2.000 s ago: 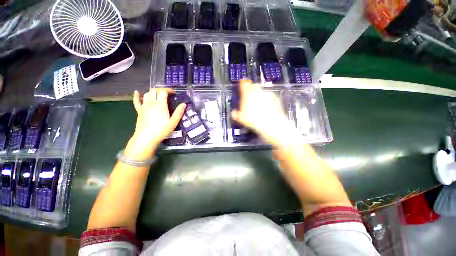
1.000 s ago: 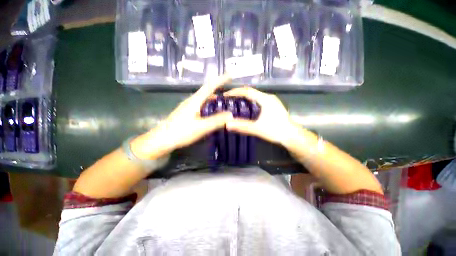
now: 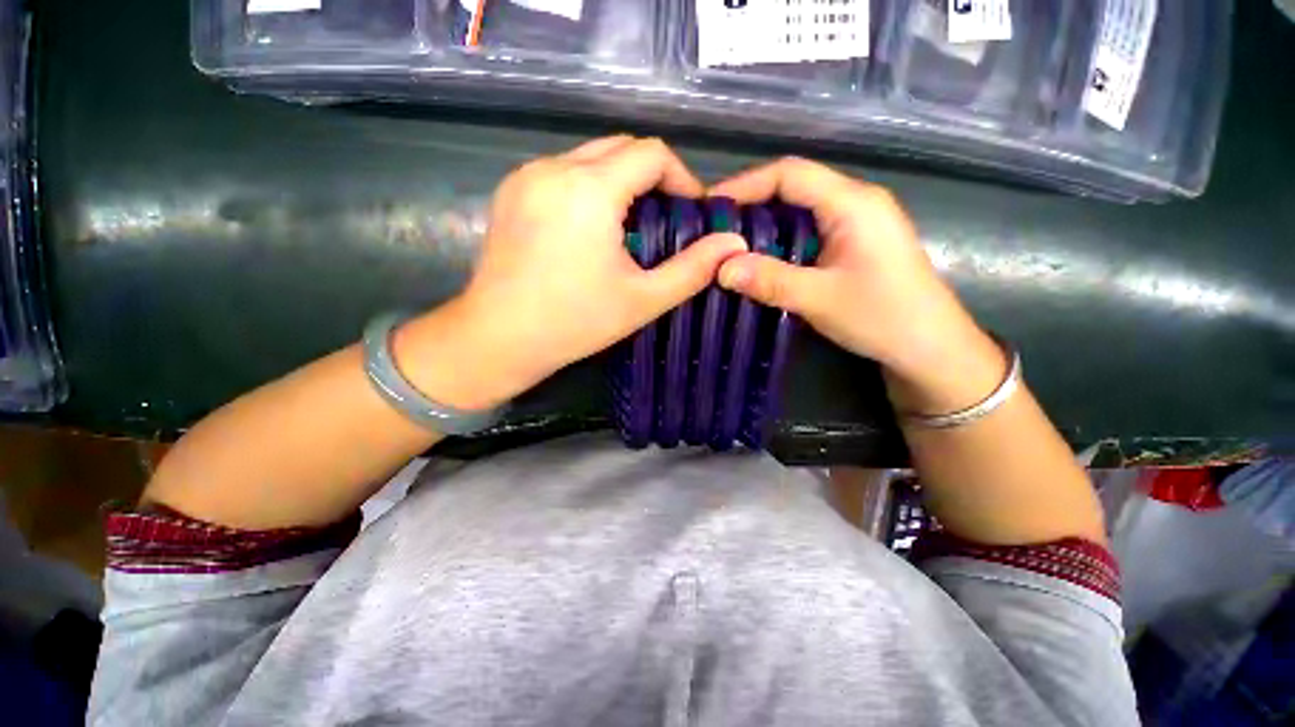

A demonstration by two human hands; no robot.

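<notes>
Several dark purple phones [image 3: 706, 362] stand on edge side by side in a row, held between my two hands close to my body at the bench's near edge. My left hand [image 3: 568, 263] grips the left side of the row, with the thumb across the phones' upper ends. My right hand [image 3: 866, 277] grips the right side, and its thumb tip nearly meets the left thumb. The phones' screens and keys are hidden, as the narrow sides face up.
A clear pocket tray [image 3: 568, 78] with white printed slips in its pockets lies ahead, cut off by the top edge. Part of another clear tray [image 3: 29, 313] shows at far left. The dark green bench [image 3: 284, 256] lies beneath. Red and bluish items [image 3: 1186, 487] are low at right.
The hands first worked at phones in the tray, then gathered a row of phones near my body. Since the last earlier frame, the view has moved closer and the phones are packed more evenly.
</notes>
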